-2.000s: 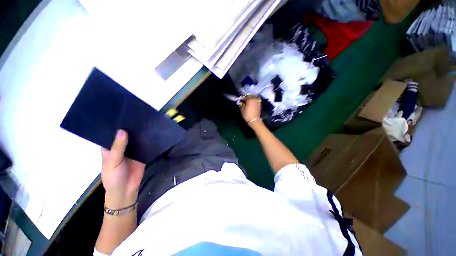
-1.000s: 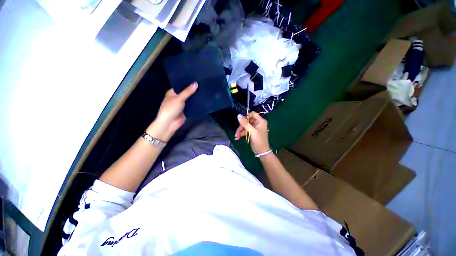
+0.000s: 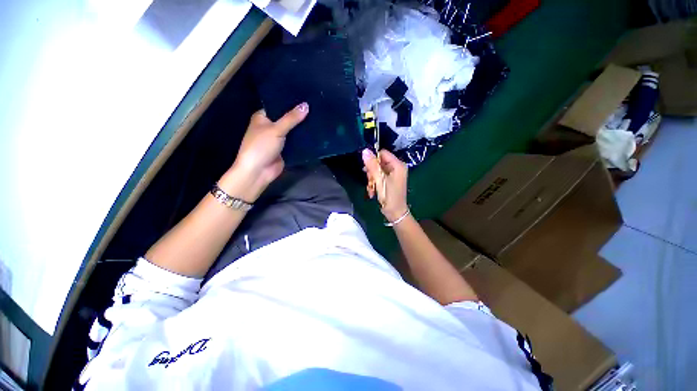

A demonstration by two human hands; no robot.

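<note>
My left hand [image 3: 264, 150] holds a thin black panel [image 3: 313, 103] by its near left part, thumb on top. The panel is off the bench, over the dark gap beside it. Two small yellow tabs [image 3: 369, 120] show at the panel's right edge. My right hand [image 3: 388, 183] holds the scissors [image 3: 380, 172] by their gold handles. The blades point away from me at the panel's right edge, close by the yellow tabs. Whether the blades touch the edge or are open cannot be told.
A heap of clear-white film scraps [image 3: 420, 65] with black bits lies in a dark bag beyond my right hand. The white-covered bench [image 3: 92, 114] curves along the left. Open cardboard boxes [image 3: 535, 198] stand on the right. A red item [image 3: 513, 15] is at the top.
My left hand has brought the panel from above the bench to beside the scrap heap. My right hand has drawn back from the heap, and the scissors are now at the panel's right edge.
</note>
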